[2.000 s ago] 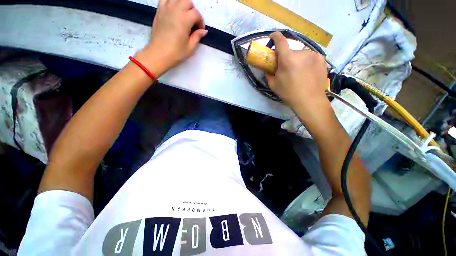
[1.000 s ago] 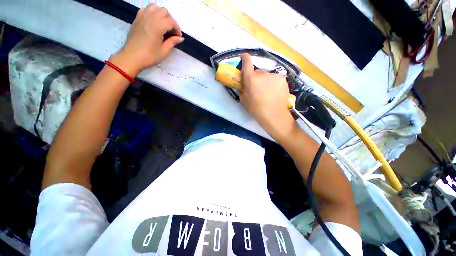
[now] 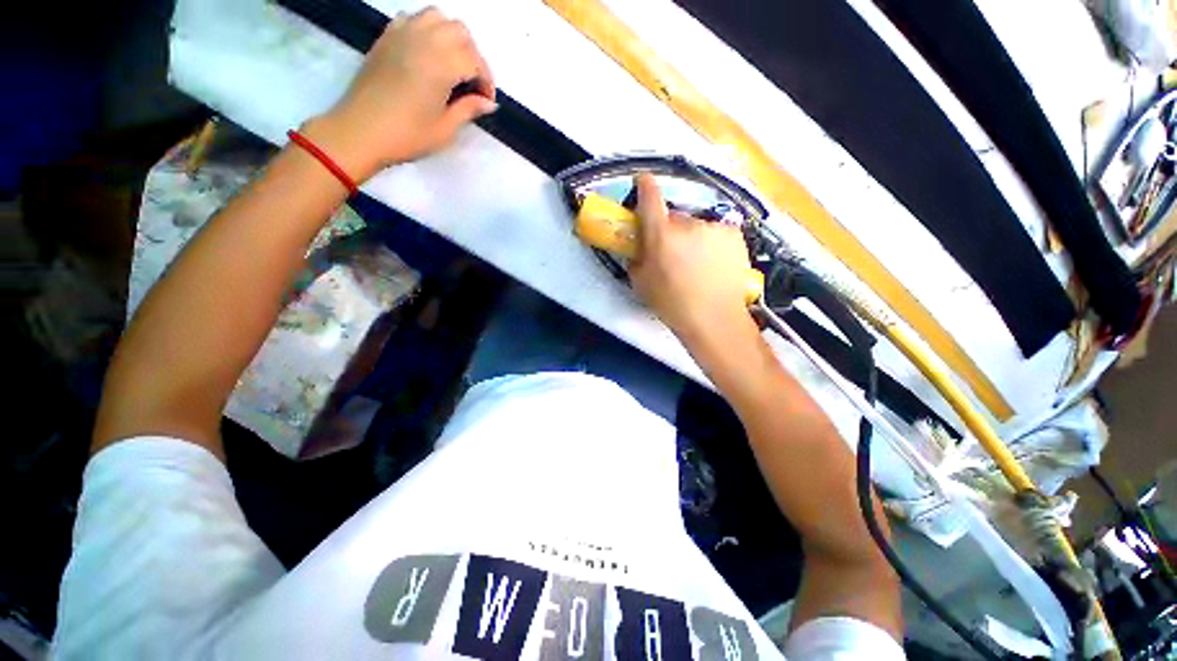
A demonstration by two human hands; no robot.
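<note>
A narrow black fabric strip [image 3: 532, 129] lies along the white-covered table near its front edge. My left hand [image 3: 416, 93] is on the strip, thumb and fingers pinching it at its edge. My right hand [image 3: 691, 262] grips the yellow-brown handle of the steam iron [image 3: 671, 168]. The iron's soleplate sits on the strip, its tip pointing towards my left hand. The strip is hidden under the iron, and black fabric shows again to the right behind it.
A long yellow-orange strip [image 3: 774, 187] lies beyond the iron. Wider black strips [image 3: 891, 142] and a black bundle [image 3: 1020, 129] lie farther off. A yellow hose [image 3: 949, 394] and a black cable [image 3: 867, 484] trail right. A patterned box [image 3: 303, 349] stands below left.
The view has swung towards the right, showing more of the far strips. My left hand keeps its pinch, and the iron has moved away from it along the strip.
</note>
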